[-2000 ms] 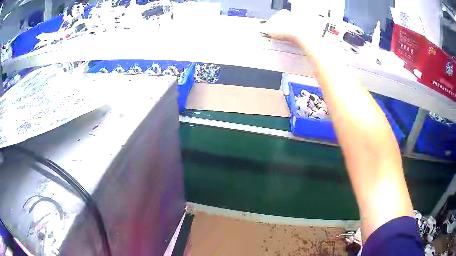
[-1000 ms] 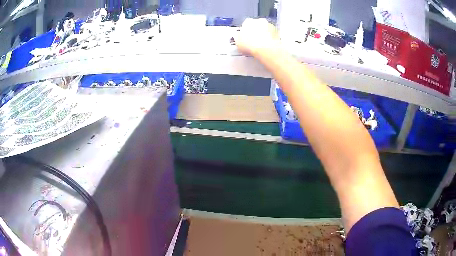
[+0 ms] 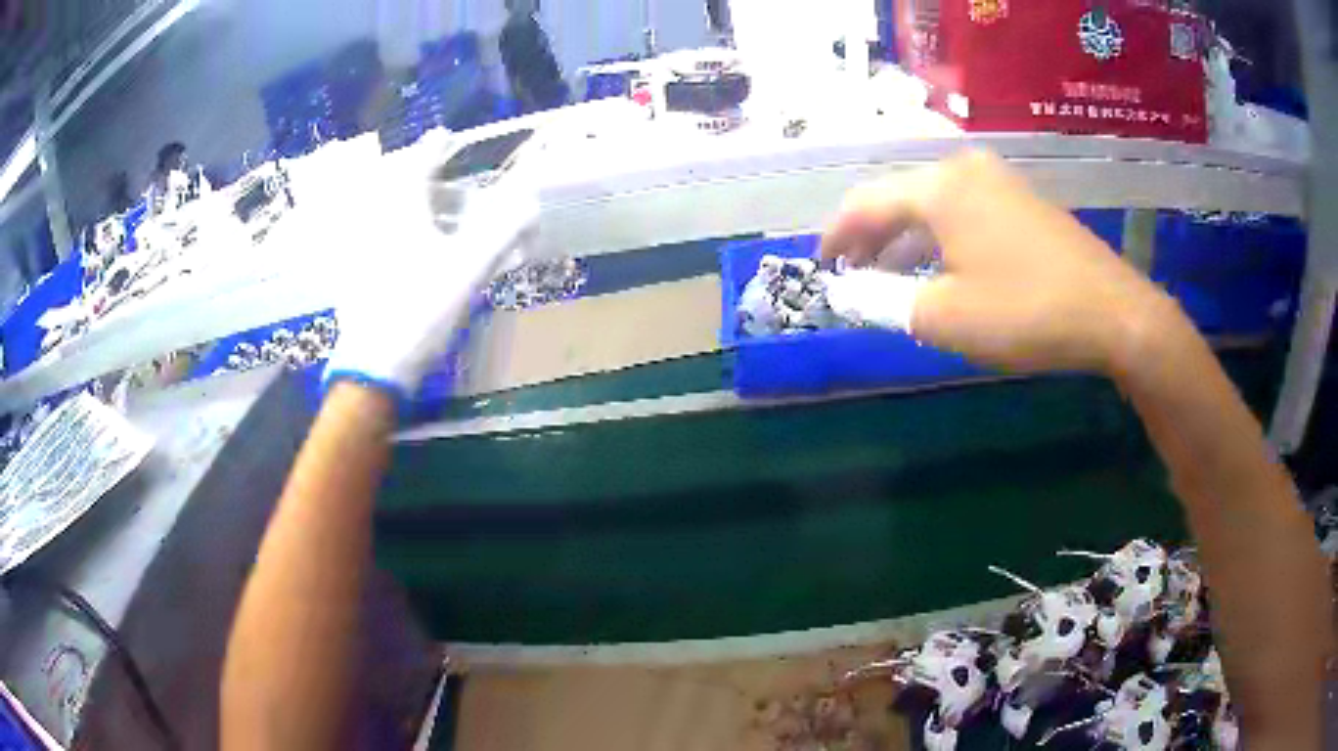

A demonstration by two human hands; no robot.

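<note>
My left hand, in a white glove with a blue cuff, is raised at the white shelf's edge. Its fingers blend into the glare beside a white body shell with a dark opening; whether they grip it cannot be told. My right hand is bare with white covering on the thumb side. Its fingers are curled and apart over a blue bin of white parts; nothing is clearly visible between them.
A red box stands on the shelf, with more white bodies. Part-assembled white units lie at lower right beside a stained brown board. A grey metal box is at left. A green surface lies between shelf and board.
The view has turned right. My gloved left hand has come into view at the shelf. My right hand has moved from the shelf down to the blue bin.
</note>
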